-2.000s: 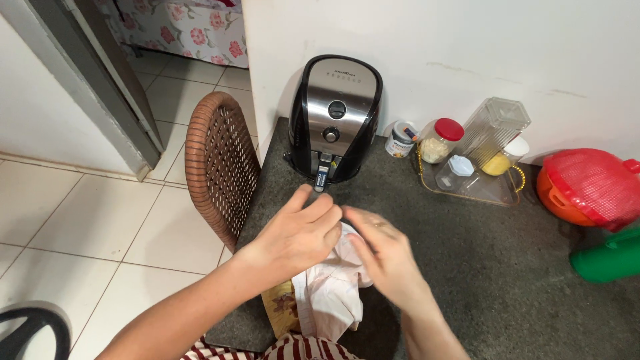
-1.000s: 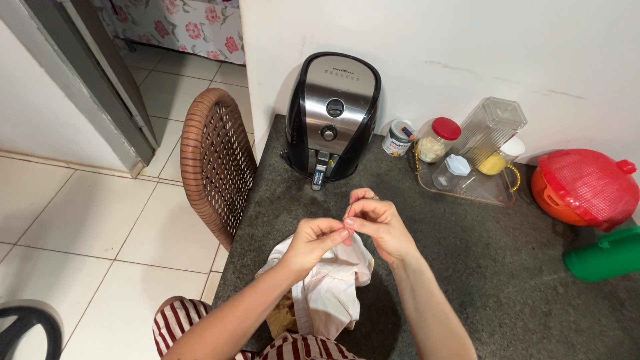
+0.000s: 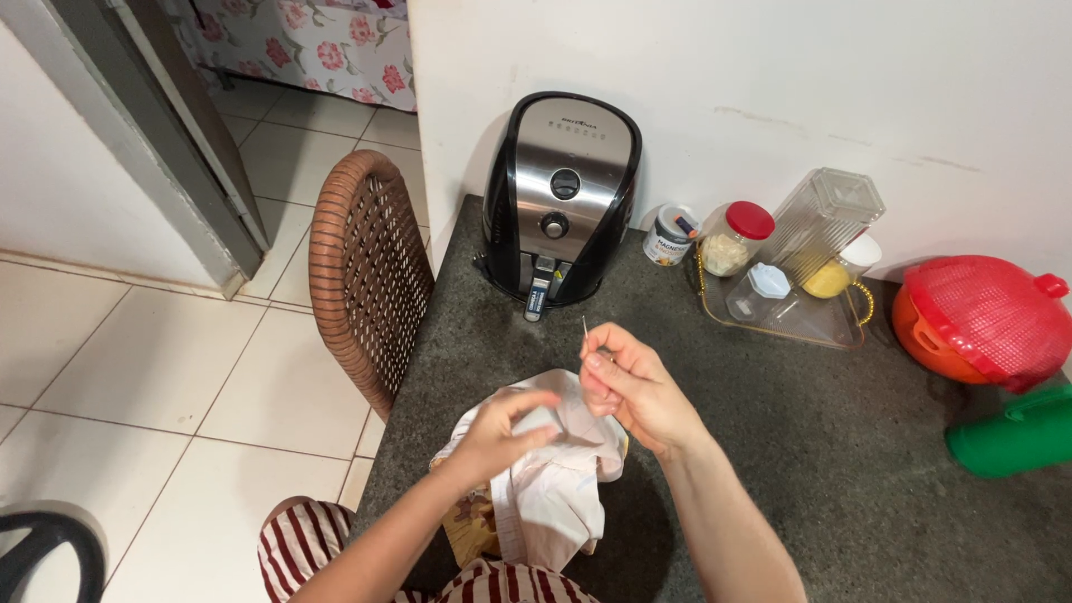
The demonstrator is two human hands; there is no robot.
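Note:
My right hand pinches a thin needle, its tip pointing up above the fingers. To the left, my left hand is slightly blurred, thumb and fingers apart with nothing visible between them. Beneath both hands a white cloth lies bunched at the table's near edge, next to a yellow patterned cloth. Any thread is too fine to make out clearly.
An air fryer stands by the wall. Right of it are a labelled can, a clear tray with jars, a red-covered bowl and a green container. A woven chair adjoins the table's left edge.
My hands, together at the fingertips one second ago, are now apart, the left lower and to the left. The needle now shows above my right fingers.

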